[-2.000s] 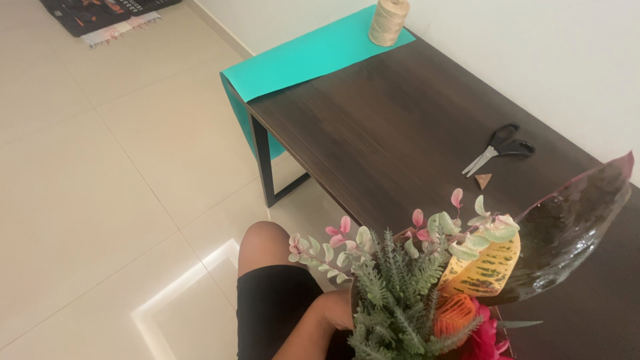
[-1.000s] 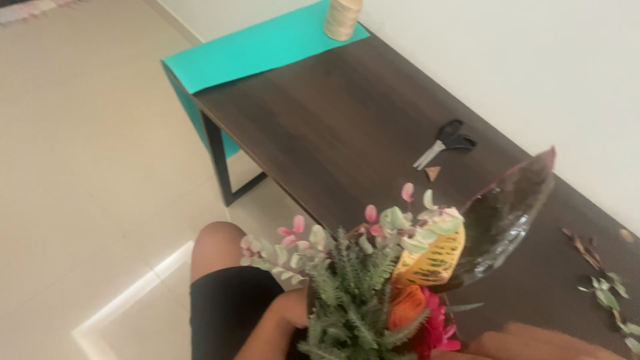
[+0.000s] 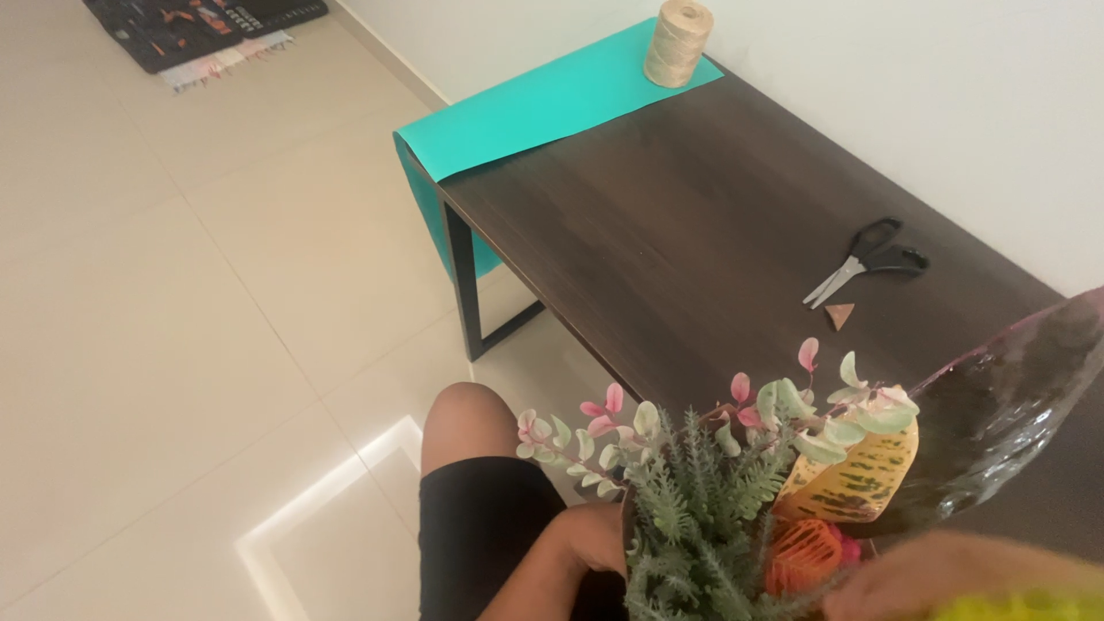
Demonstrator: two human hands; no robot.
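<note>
A mixed bouquet [image 3: 707, 509] fills the lower right, with green sprigs, pink-and-pale leaf stems [image 3: 612, 431], a yellow spotted leaf [image 3: 854, 474], an orange woven-looking piece [image 3: 802, 556] and a large dark glossy leaf [image 3: 992, 440]. My left hand [image 3: 595, 535] is around the bouquet's left side, its fingers hidden behind the foliage. Blurred at the lower right, my right hand [image 3: 914, 573] is over the bouquet's right side beside the orange piece; its fingertips and anything between them cannot be made out. Something yellow-green [image 3: 1026, 604] shows at the bottom right corner.
On the dark wooden table [image 3: 638, 224] lie black-handled scissors [image 3: 862, 263] with slightly parted blades and a small brown triangular scrap [image 3: 839, 316]. A twine spool [image 3: 679, 43] stands on a turquoise sheet [image 3: 552, 103] draped over the far end. A wall runs along the right.
My right hand, out of view two seconds ago, is now at the bouquet's right side. My left hand stays at the bouquet. The view has shifted; the cut sprig seen a second ago is out of frame.
</note>
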